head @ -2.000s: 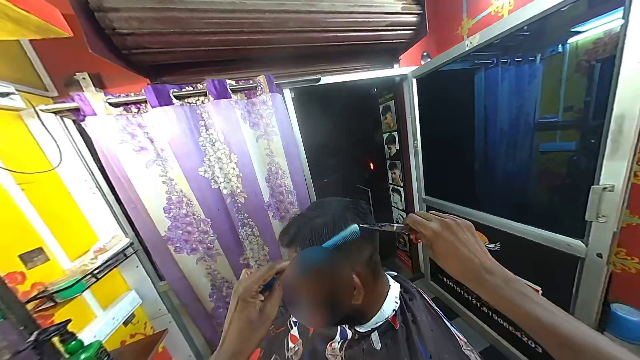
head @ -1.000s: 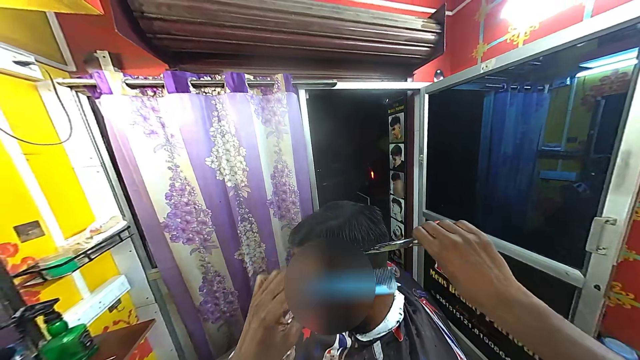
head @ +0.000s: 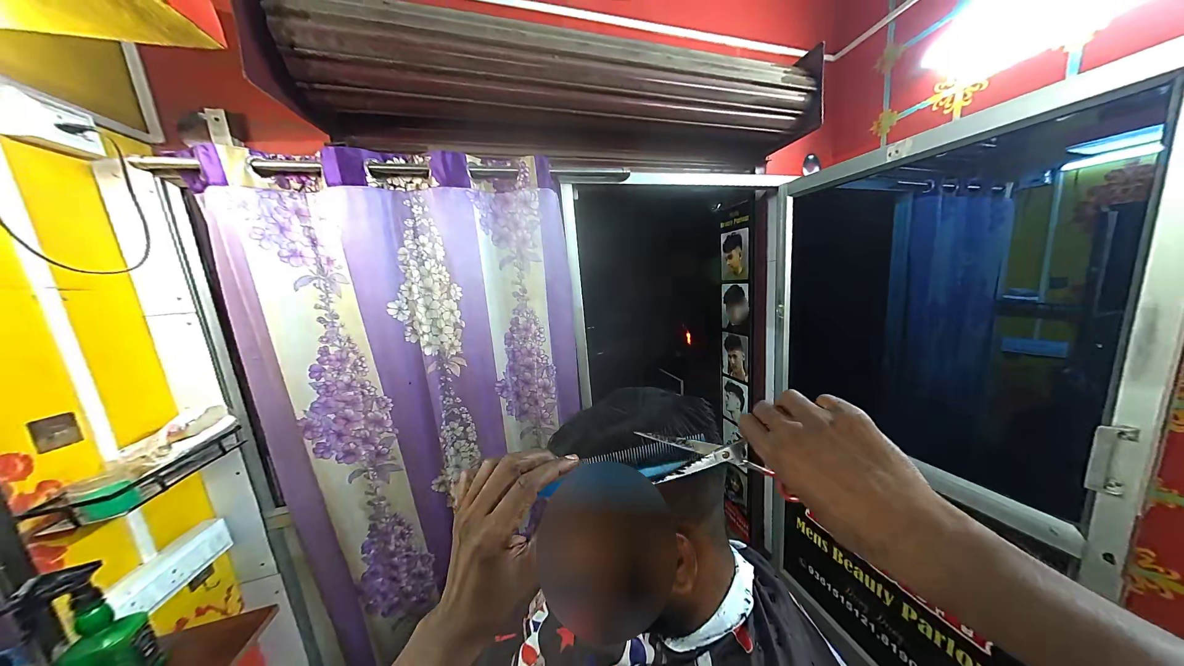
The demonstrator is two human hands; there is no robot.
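A seated person's head with short dark hair [head: 638, 416] is at the lower middle, the face blurred. A patterned barber's cape [head: 786, 620] and a white neck strip [head: 717, 606] wrap the neck. My left hand [head: 504, 527], beside the forehead, holds a blue comb [head: 671, 469] whose dark teeth lie along the side of the hair. My right hand [head: 823, 453] holds haircutting scissors [head: 712, 455] with a red finger ring. Their blades are spread apart and reach over the comb at the hair. Part of the comb is hidden behind the blurred area.
Behind hangs a purple and white floral curtain [head: 370, 370]. A glazed door [head: 934, 370] with lettering stands at the right. A wall rack [head: 139, 481] holds a green container, with a green spray bottle [head: 106, 629] below it. A rolled shutter [head: 555, 83] is overhead.
The comb was slanted upward across the hair two seconds ago; now it lies along the side with its teeth up. The scissors have opened wider since one second ago.
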